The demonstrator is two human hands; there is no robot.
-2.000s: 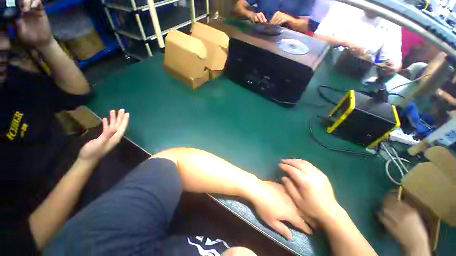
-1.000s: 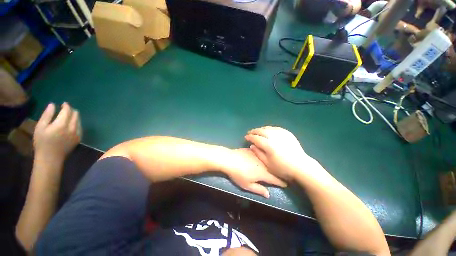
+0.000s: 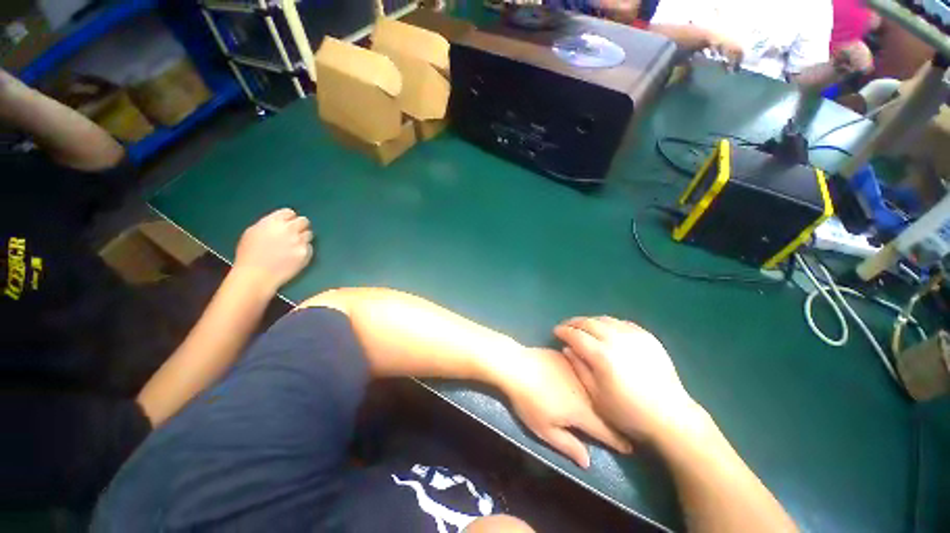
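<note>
My left hand (image 3: 552, 401) lies flat, palm down, at the front edge of the green bench (image 3: 458, 245), with the thumb spread. My right hand (image 3: 620, 370) rests on top of it, its fingers over the back of my left hand. Both hands are empty. My right hand hides part of my left fingers. Nothing is being worked on under or beside them.
Two open cartons (image 3: 359, 99) and a large dark cabinet (image 3: 552, 99) with a disc stand behind. A black device with yellow edges (image 3: 755, 203) and cables are right. A neighbour's closed hand (image 3: 275, 248) rests left. Other people sit across.
The view has swung down and right, then partly back. My hands stay crossed. The neighbour's raised, open hand is now closed on the bench edge. The open carton at right has left the view.
</note>
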